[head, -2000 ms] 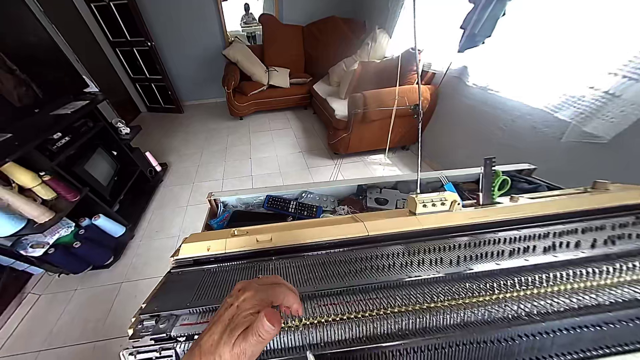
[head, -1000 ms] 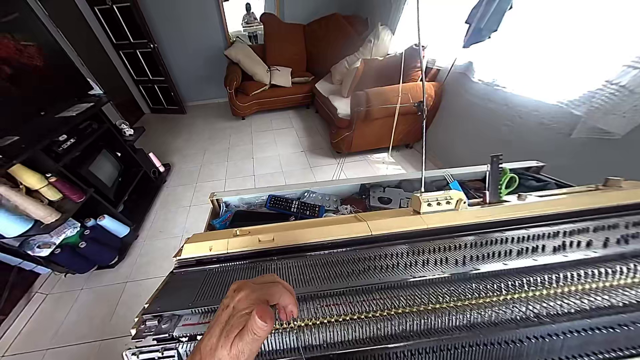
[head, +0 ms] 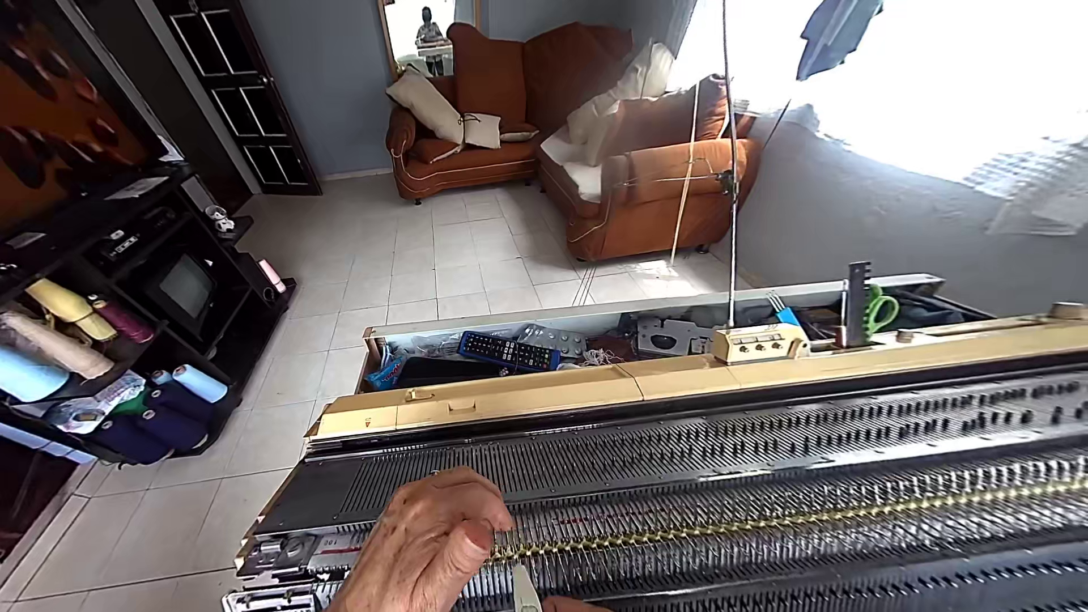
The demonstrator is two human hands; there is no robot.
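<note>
A double-bed knitting machine (head: 595,459) with metal needle beds and a cream rear rail fills the lower right. Yellow yarn (head: 705,533) runs along the gap between the beds. My left hand (head: 429,540) is over the left part of the beds, thumb and forefinger bent close together at the yarn's left end; whether they pinch the yarn cannot be told. Just right of it, a pale, pointed hand tool (head: 524,588) rises from the bottom edge, its tip near the yarn. Fingers of my right hand (head: 571,604) show beside the tool at the bottom edge; their grip is mostly hidden.
Behind the machine, an open tray (head: 544,320) holds a remote control (head: 510,351), a blister pack and green-handled scissors (head: 881,311). A yarn mast (head: 733,212) stands upright from the rail. Yarn cones (head: 170,416) fill the shelf at left. Orange sofas (head: 671,200) stand beyond the tiled floor.
The pale pointed tool and fingers of my right hand have come into view at the bottom edge. My left hand stays at the yarn's left end.
</note>
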